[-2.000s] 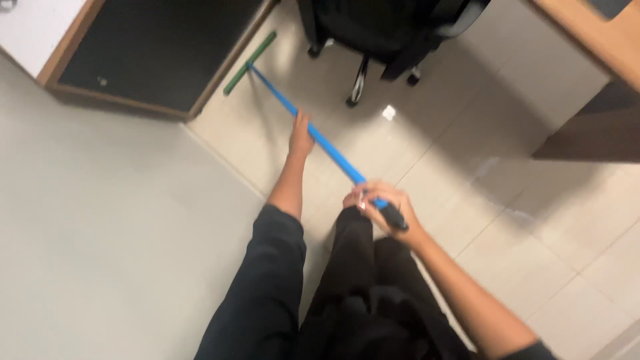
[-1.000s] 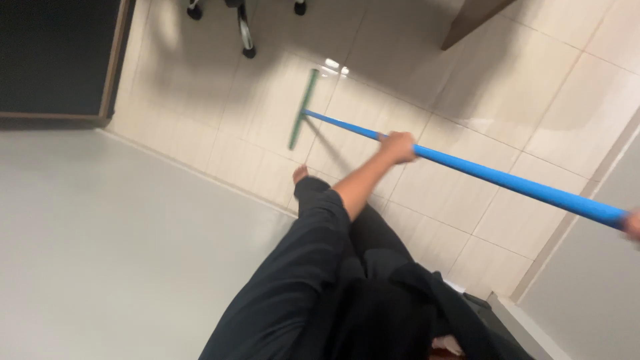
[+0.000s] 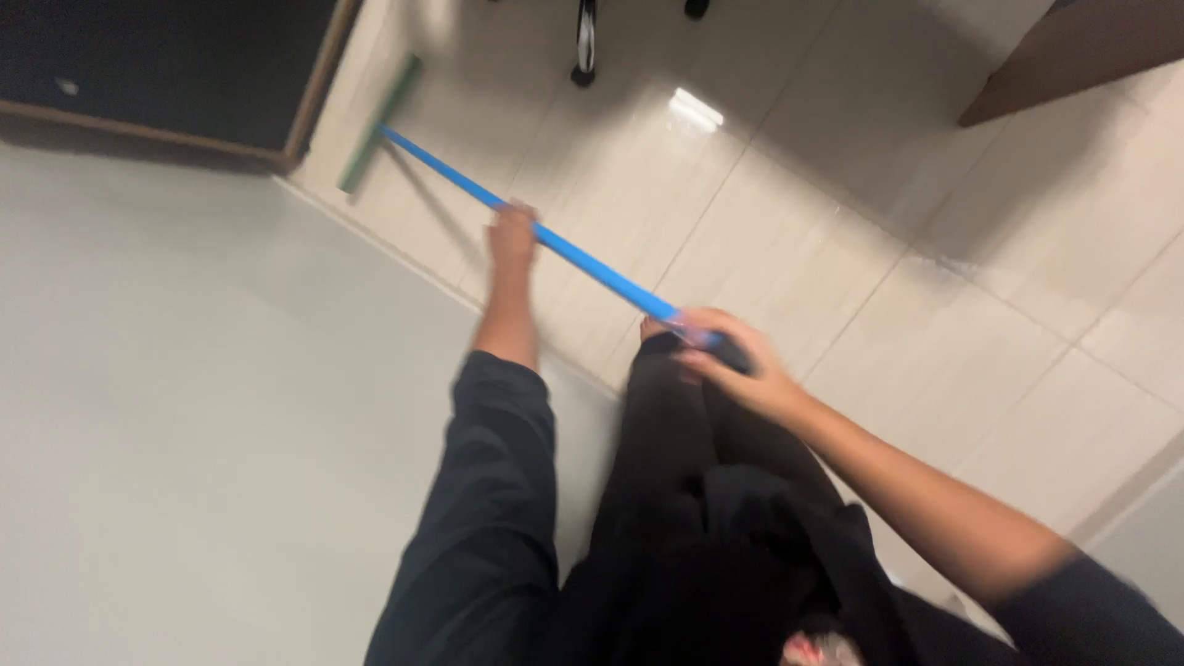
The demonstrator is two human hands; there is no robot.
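A floor squeegee's blue pole (image 3: 601, 270) slants from the upper left down to the middle of the head view. My left hand (image 3: 514, 236) is closed around the pole partway along it. Around the pole's upper end, by its black grip (image 3: 731, 353), is my right hand (image 3: 726, 356), somewhat blurred. The green squeegee head (image 3: 381, 125) lies at the far end of the pole, over the tiled floor (image 3: 832, 296), close to a dark cabinet. Whether its whole edge touches the tiles I cannot tell.
The dark cabinet with brown edging (image 3: 319, 79) stands at the upper left. A pale wall (image 3: 231, 398) borders the floor on the left. Chair casters (image 3: 583, 74) show at the top, and a brown desk panel (image 3: 1064, 69) at the upper right. My bare foot (image 3: 653, 327) is near the wall.
Since a second ago the squeegee head has moved left, toward the cabinet. My right hand has come from the right edge to near my legs. Both hands still hold the pole.
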